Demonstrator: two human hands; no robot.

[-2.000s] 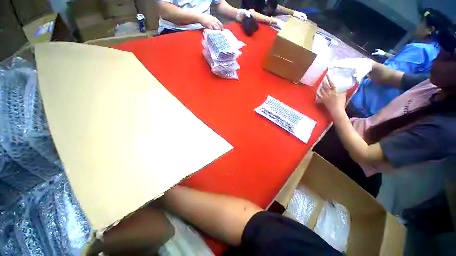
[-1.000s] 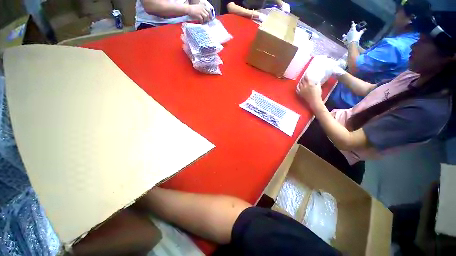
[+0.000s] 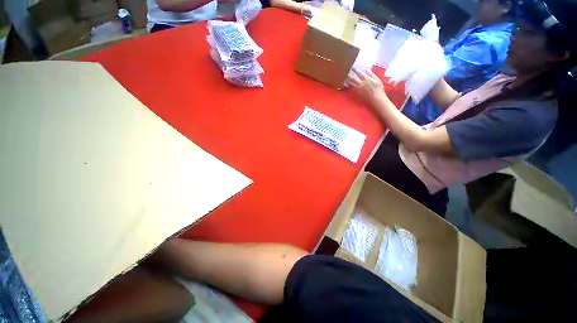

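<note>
A broad tan carton flap (image 3: 114,164) spreads over the left part of the red table (image 3: 278,183). My bare right forearm reaches left from a dark sleeve and passes under the flap. My right hand is hidden there. My left hand is not in view. Bubble-wrapped items (image 3: 16,284) show at the lower left edge, beside the flap. One bubble-wrapped item (image 3: 329,134) lies flat on the table. A stack of bubble-wrapped items (image 3: 235,53) stands farther back.
A small brown carton (image 3: 326,53) stands on the far part of the table. An open side carton (image 3: 469,277) at the right table edge holds pale bags (image 3: 398,255). A coworker (image 3: 500,120) at the right handles whitish bags (image 3: 417,63). Others sit beyond.
The view has swung, so the table and flap sit farther left and less of the wrapped items at left shows. The right coworker's bags are now spread and raised. My forearm stays under the flap.
</note>
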